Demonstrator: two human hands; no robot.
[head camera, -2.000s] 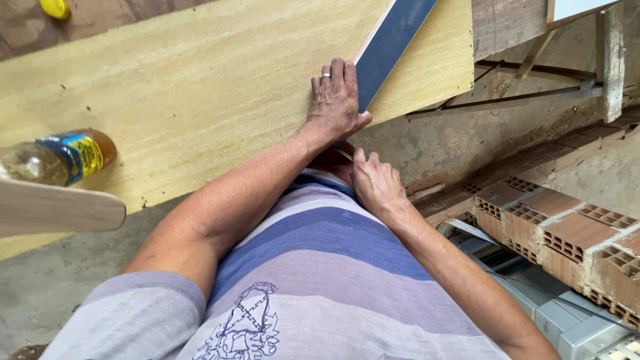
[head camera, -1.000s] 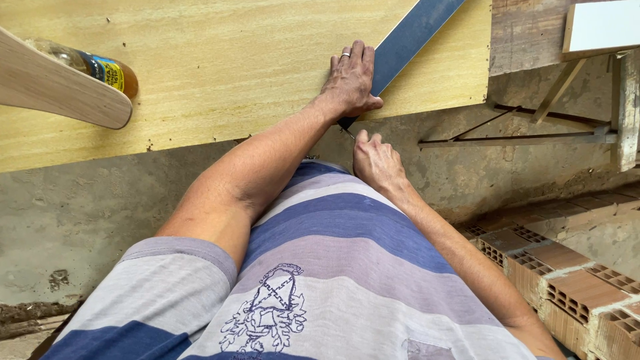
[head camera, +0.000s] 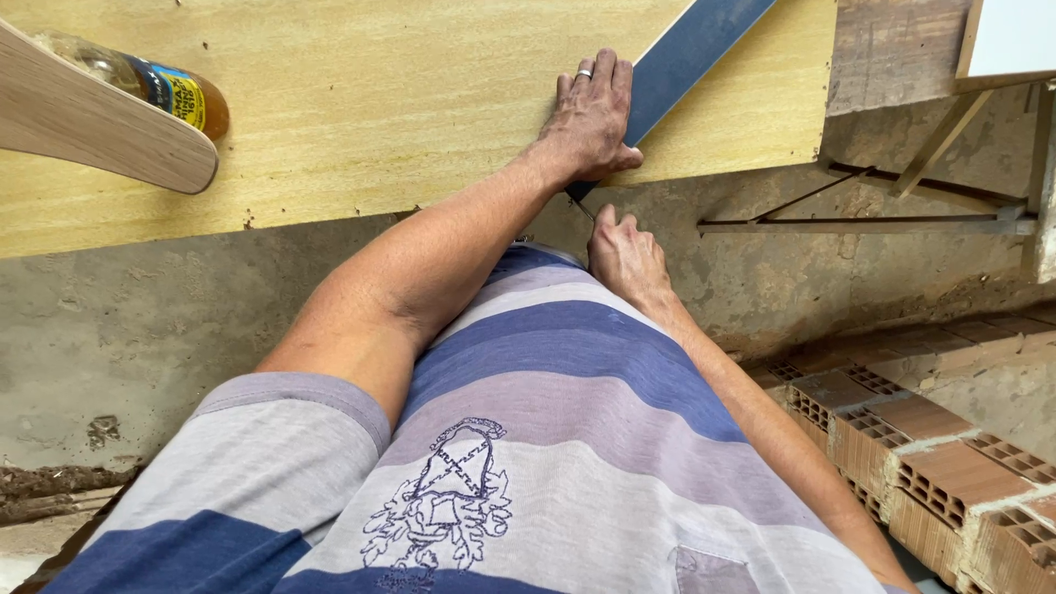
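Observation:
A dark blue-grey flat strip with a pale edge (head camera: 693, 62) lies slantwise on the yellowish wood-grain board (head camera: 371, 107), its lower end jutting past the board's front edge. My left hand (head camera: 592, 111), a ring on one finger, presses on the strip's left side near that end. Just beyond the board's edge, my right hand (head camera: 629, 252) is closed around a tool, mostly hidden in the fist; its thin metal shaft (head camera: 584, 209) points at the strip's lower corner. What kind of tool it is, I cannot tell.
A plastic bottle of amber liquid (head camera: 216, 111) lies at the left, partly behind a rounded wooden piece (head camera: 107, 115). A hollow-brick wall (head camera: 932, 474) stands at the lower right. Trestle legs (head camera: 940, 144) and a white-topped panel (head camera: 1015, 37) are at the upper right.
The view has shifted. My right hand, close against my body two seconds ago, is now farther out from it, and the thin shaft shows at the strip's end. The left hand stays on the strip.

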